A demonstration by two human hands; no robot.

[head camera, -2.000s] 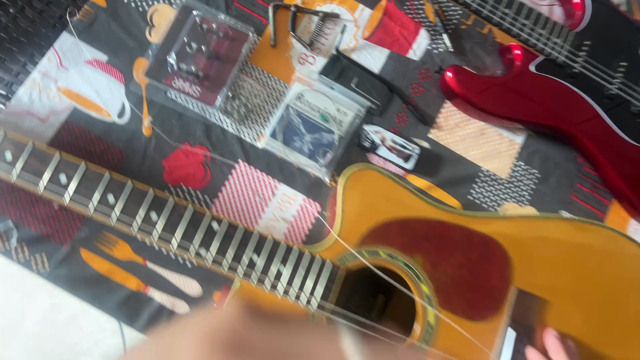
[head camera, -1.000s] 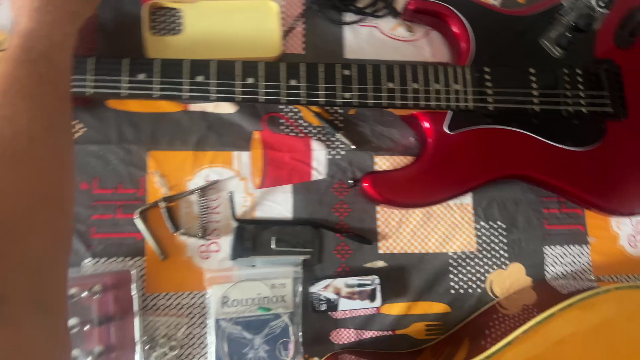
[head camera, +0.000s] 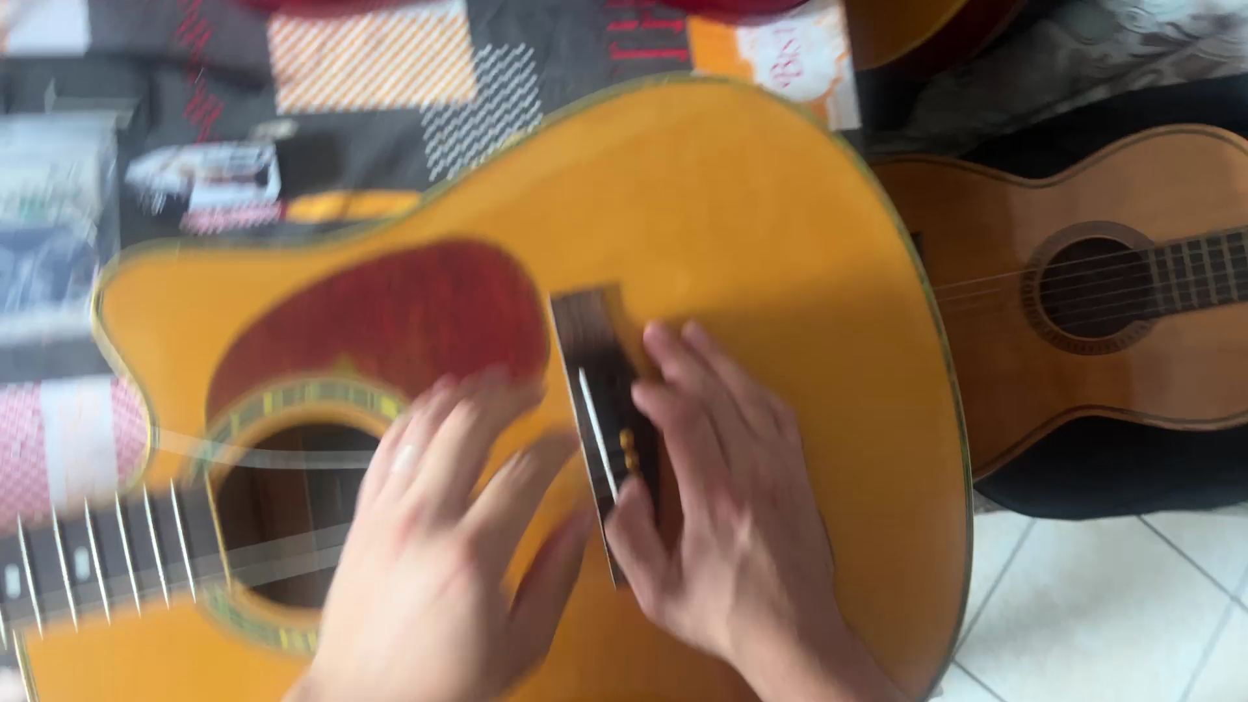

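An acoustic guitar (head camera: 780, 244) with a cutaway body lies face up, its neck toward the left. My left hand (head camera: 448, 526) is spread over the right edge of the sound hole (head camera: 283, 507), fingertips near the red-brown pickguard (head camera: 409, 322); a ring shows on one finger. My right hand (head camera: 726, 487) rests at the dark bridge (head camera: 590, 341), thumb and fingers around its lower part beside some bridge pins (head camera: 629, 448). Blurred strings cross the sound hole. Whether either hand pinches a string or pin is hard to tell through the blur.
A second acoustic guitar (head camera: 994, 380) lies at the right on something black, above a tiled floor (head camera: 1082, 604). The patterned tablecloth (head camera: 370, 58) carries a clear plastic packet (head camera: 49, 234) and a small printed item (head camera: 210, 175) at the left. Part of a red body shows at the top.
The view has swung from the red electric guitar to the acoustic guitar's body. Both hands are now over its sound hole and bridge; one second ago only a blurred forearm showed at the left.
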